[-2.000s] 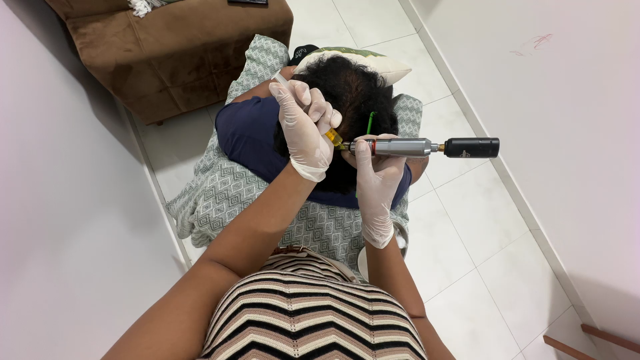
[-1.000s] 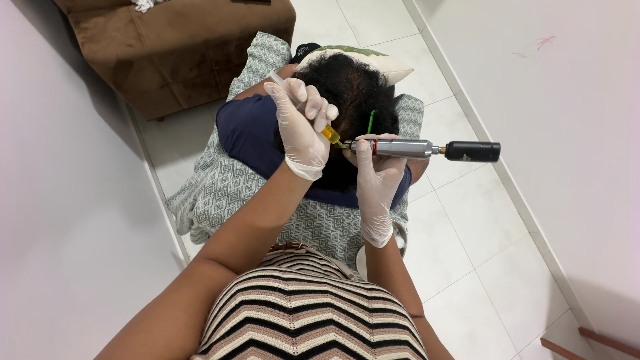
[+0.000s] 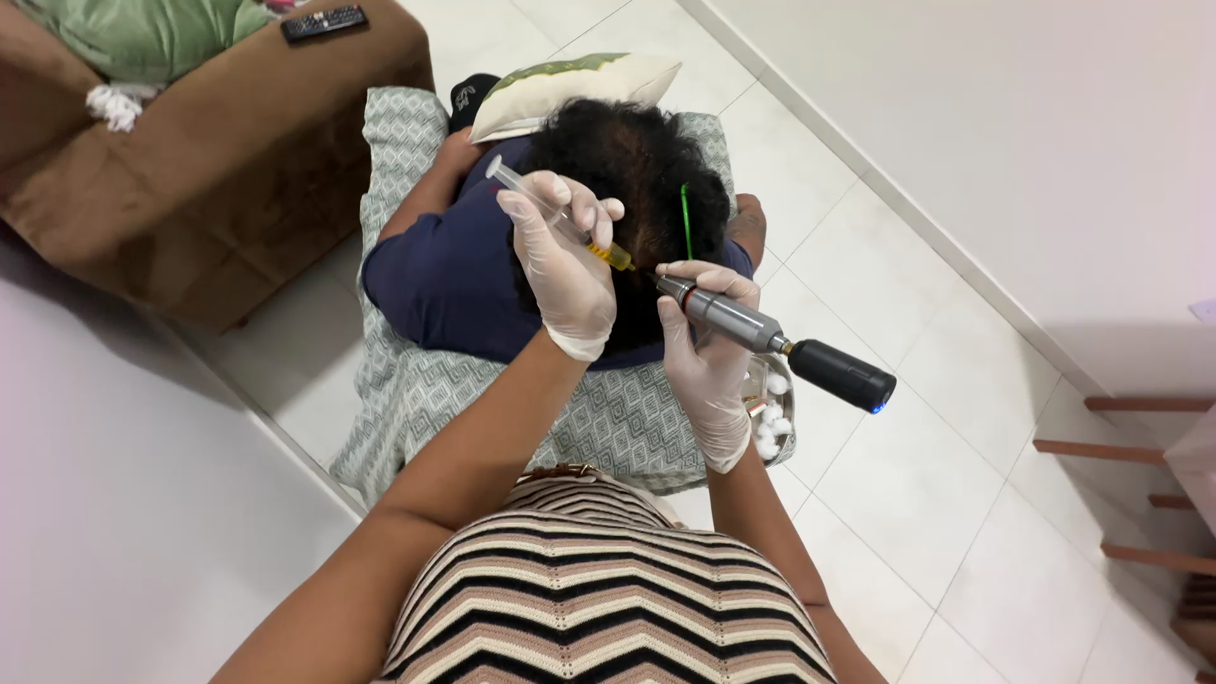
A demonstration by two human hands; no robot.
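My left hand (image 3: 570, 266), in a white glove, holds a clear syringe (image 3: 541, 195) with yellow liquid near its tip. The syringe slants down toward the scalp of a seated person in a dark blue shirt (image 3: 446, 285). In my gloved right hand (image 3: 708, 347) is a grey pen-type machine (image 3: 736, 318) with a black cylindrical battery pack (image 3: 842, 376) at its rear, a blue light showing on its end. The machine's front end is close to the syringe tip, over the dark hair (image 3: 617, 142). A green comb or stick (image 3: 686, 223) sits in the hair; its exact kind is unclear.
Below my right hand a metal tray (image 3: 790, 432) holds cotton balls (image 3: 771, 418). A patterned cloth (image 3: 418, 408) lies under the person, with a pillow (image 3: 570, 85) beyond the head. A brown sofa (image 3: 190, 180) with a remote control (image 3: 324, 24) stands at left, a white wall (image 3: 997, 171) at right.
The machine's rear end has swung down toward me, so it now slants where it was about level. Both hands still hold their tools. The view has shifted, bringing the cotton balls into sight.
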